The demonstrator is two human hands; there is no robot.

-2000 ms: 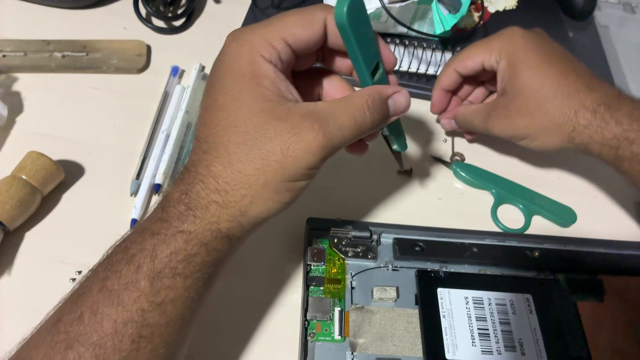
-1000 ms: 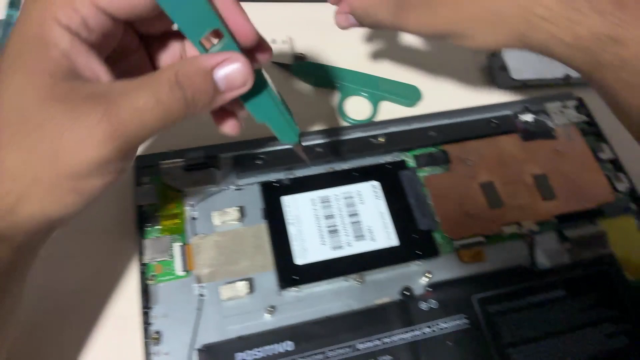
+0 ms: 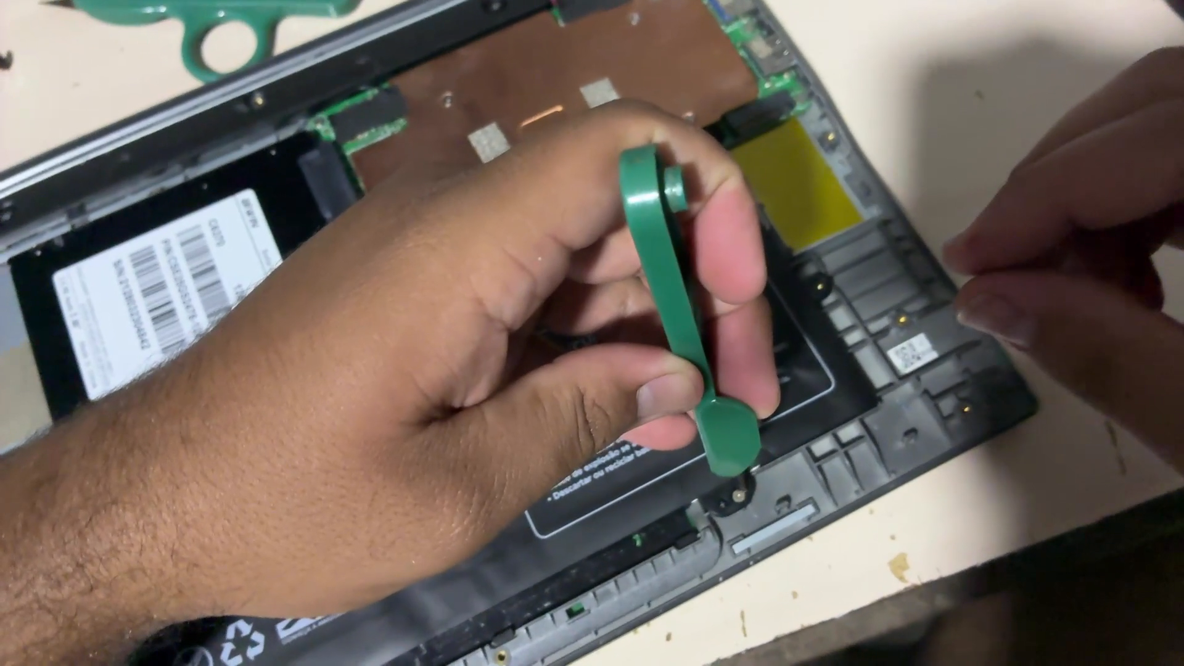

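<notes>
My left hand (image 3: 518, 314) grips a green-handled tool (image 3: 671, 287), its rounded end near a screw post (image 3: 737, 497) by the front edge of an opened laptop (image 3: 943, 435). The tool's working tip cannot be made out. Under my hand lies the black battery (image 3: 805, 370), partly hidden. My right hand (image 3: 1082, 250) hovers beside the laptop's right edge, thumb and index finger pinched together; whether something small is between them cannot be told. A black drive with a white label (image 3: 176, 287) sits at the left, and a copper-coloured shield (image 3: 573, 69) covers the board at the top.
Green thread snips with a finger ring (image 3: 227, 42) lie on the pale tabletop behind the laptop's rear edge. A yellow film patch (image 3: 800, 185) is inside the case at the right. The table's front edge (image 3: 962, 578) shows at lower right, with something dark beyond it.
My left hand has moved from the laptop's rear edge, beside the drive, to the battery and front edge, still holding the green tool. My right hand is now beside the laptop's right edge. The view has shifted.
</notes>
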